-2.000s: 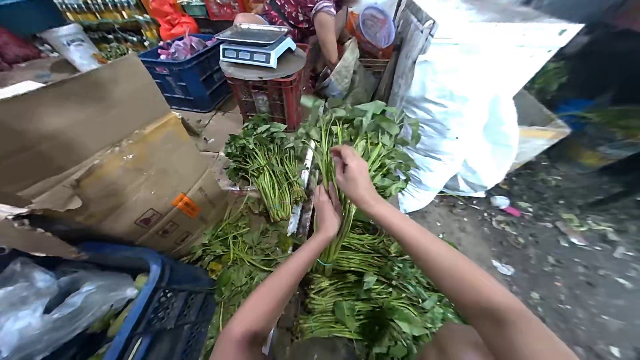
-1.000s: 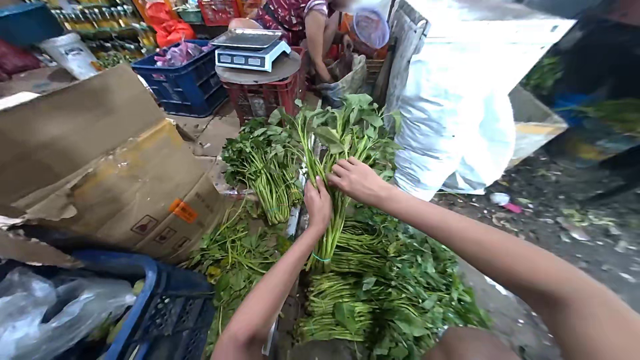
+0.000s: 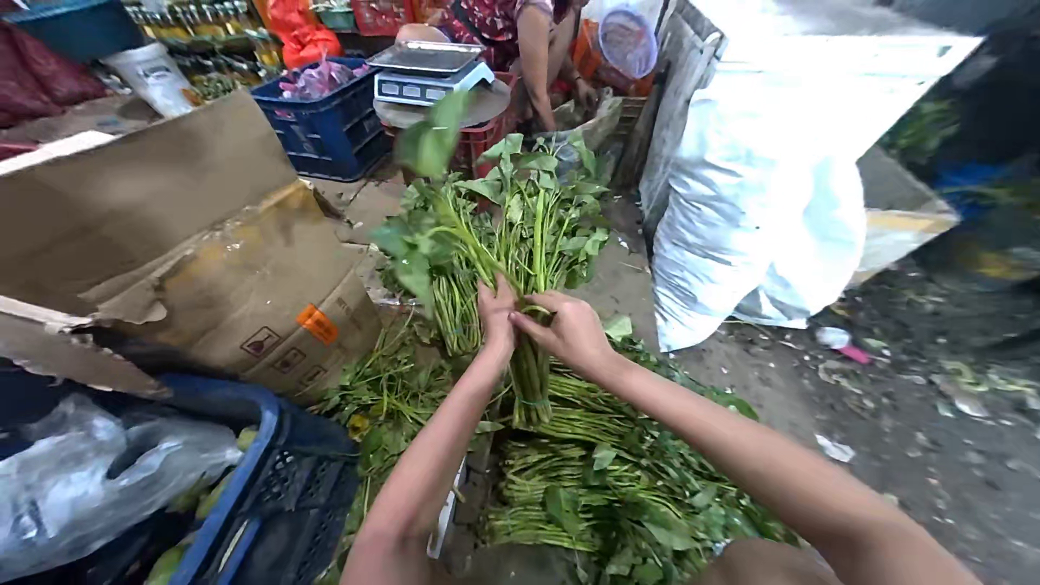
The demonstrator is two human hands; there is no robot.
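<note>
A tied bunch of long-stemmed leafy greens (image 3: 531,378) stands roughly upright between my hands, its band near the cut ends. My left hand (image 3: 497,313) grips the stems from the left side. Thumb and fingers of my right hand (image 3: 565,329) pinch a stem that curls at the bunch's front. A few stalks lean out to the upper left, their leaves blurred. Another tied bunch (image 3: 457,317) lies just behind, to the left. Below my hands a pile of similar bunches (image 3: 552,487) is stacked, stems pointing left.
A torn cardboard box (image 3: 244,284) and a blue plastic crate (image 3: 268,479) holding a clear bag are at left. Loose greens (image 3: 390,390) litter the ground beside them. A white sack (image 3: 731,219) stands right. Beyond, a digital scale (image 3: 431,73) rests on a red crate near a seated person (image 3: 536,57).
The bunch now stands more upright, with its banded stem ends visible below my hands. My right hand has gone from its upper stems to a curled stem lower down.
</note>
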